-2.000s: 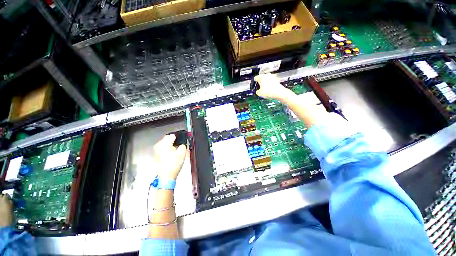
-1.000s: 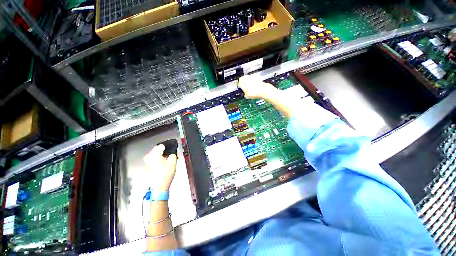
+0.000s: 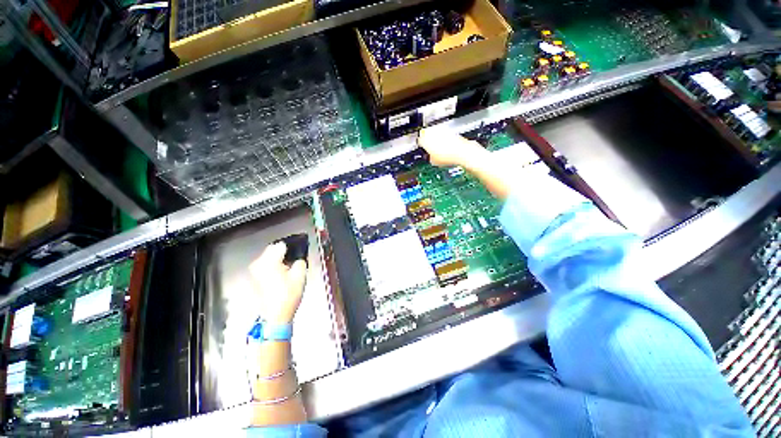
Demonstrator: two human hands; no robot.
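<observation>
A green circuit board point(image 3: 475, 224) lies in a dark carrier with reddish-brown side bars, in front of me. It bears broad white heatsinks point(image 3: 378, 202), blue and brown-orange parts, and a row of black capacitors along its far edge. My right hand point(image 3: 452, 152) is at that far edge, fingers together and pointing down; whether it holds a part is hidden. My left hand point(image 3: 279, 278), with a blue wrist strap point(image 3: 276, 331), is closed around a cluster of black pieces point(image 3: 295, 249), seemingly capacitors, above the bare metal left of the carrier.
A cardboard box of black capacitors point(image 3: 437, 81) stands behind the line. Clear blister trays point(image 3: 257, 128) lie left of it, yellow-topped parts point(image 3: 552, 64) right of it. Other boards sit in carriers at left point(image 3: 81, 342) and far right point(image 3: 732, 107). Metal rails point(image 3: 479, 329) run along the conveyor.
The view has shifted. My left hand has moved slightly away from the carrier's side bar, still closed on the black pieces. My right hand stays at the board's far edge; a black piece at its fingertips earlier is no longer distinct.
</observation>
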